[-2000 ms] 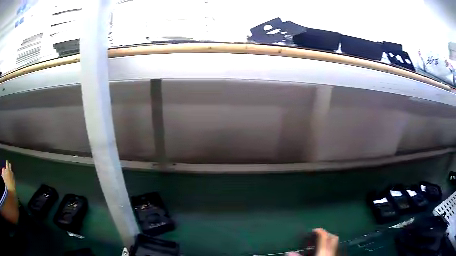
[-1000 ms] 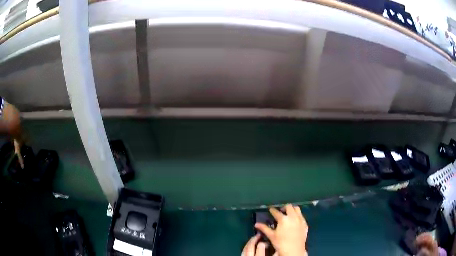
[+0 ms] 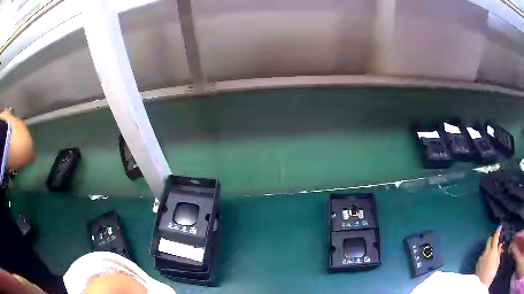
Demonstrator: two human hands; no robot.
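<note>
A black packaging tray [image 3: 354, 231] lies right of centre, with an insert with a gold ring in its upper part and a rounded-square pad in its lower part. A loose black insert [image 3: 424, 252] with a gold ring lies to its right. My right hand [image 3: 489, 258], beyond a white sleeve, is at the edge of the black insert pile [image 3: 508, 198]; its grip is unclear. Stacked trays [image 3: 186, 229] with a white strip stand left of centre. At the bottom left a white sleeve [image 3: 95, 264] shows with a patch of skin, cut off; no left fingers show.
A pale post [image 3: 123, 86] stands before the stack. Four-sided trays with white strips [image 3: 434, 149] lie on the far belt at right. Other black trays [image 3: 63, 169] lie at left. A pink-sleeved coworker's hand [image 3: 518, 247] is at the pile; another person's arm [image 3: 19, 143] is at left.
The view has tilted down and turned. My hands have left the black piece they handled; the two-part tray now lies free. My right hand is now at the right, by the pile.
</note>
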